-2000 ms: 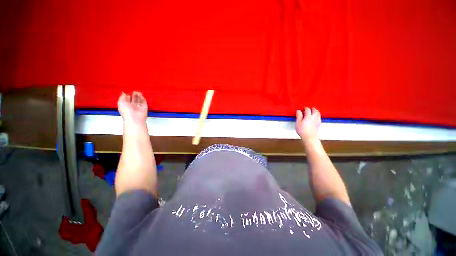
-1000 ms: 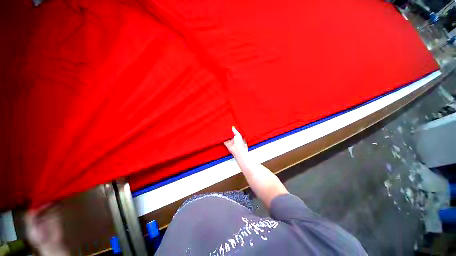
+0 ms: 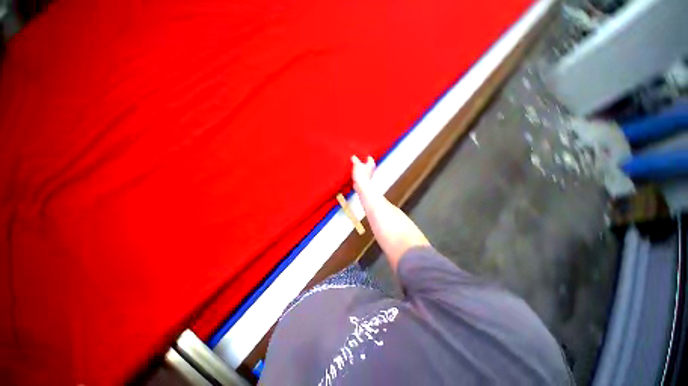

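The red fabric ply (image 3: 188,151) covers the table, with soft wrinkles at the left. My right hand (image 3: 363,172) is at the fabric's near edge, small in view; whether its fingers pinch the cloth is unclear. The pale smoothing stick (image 3: 350,214) lies across the lay's edge and the white underlay paper (image 3: 264,317), just below my right hand. A thin blue fabric edge (image 3: 296,252) shows under the red. My left hand is not in view.
Silvery metal bars (image 3: 198,360) lie at the lower left, partly under red fabric. The brown table edge (image 3: 422,170) runs diagonally. Grey floor (image 3: 490,219) with scraps lies to the right, with a large white block (image 3: 618,56) and blue rolls (image 3: 660,147) beyond.
The view has turned. My left hand, blurred at the lower left one second ago, has left the picture. Red fabric now spreads over the lower left, and the stick shows again.
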